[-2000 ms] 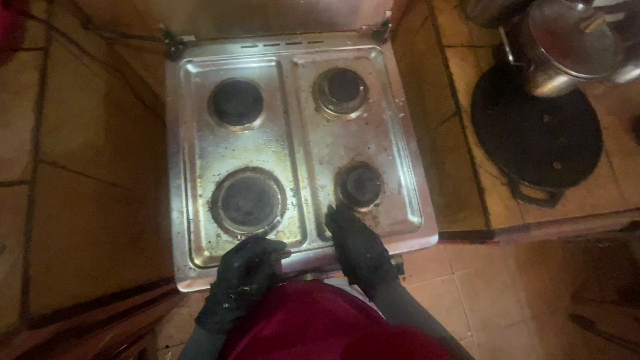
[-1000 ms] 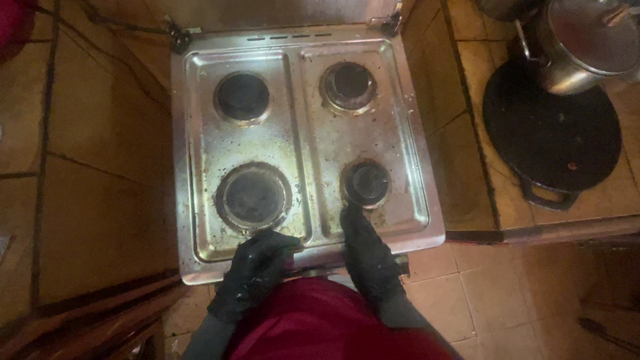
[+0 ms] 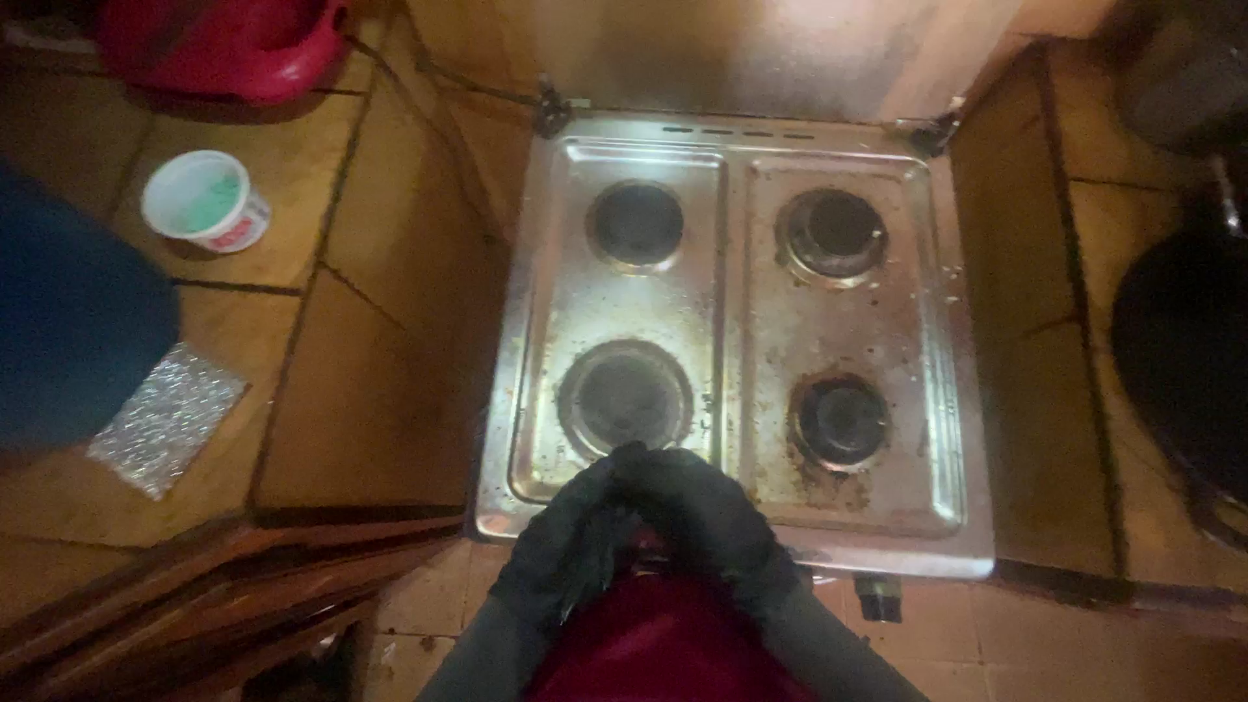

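My left hand and my right hand, both in dark gloves, meet with their fingertips together over the front edge of a gas stove's stained metal cooktop. They are nearest to the front left burner. Whether anything lies between the fingers cannot be seen. Brown residue surrounds the front right burner; the back left burner and back right burner lie behind. A black control knob shows below the stove's front edge.
On the left tiled counter are a white tub with green contents, a silvery scouring pad, a red plastic container and a large blue object. A black round pan stands on the right. The raised stove lid is behind.
My hands were apart at the stove's front edge; my right hand has moved left from the front right burner to meet my left. The view has shifted left, bringing the tub and scouring pad into sight.
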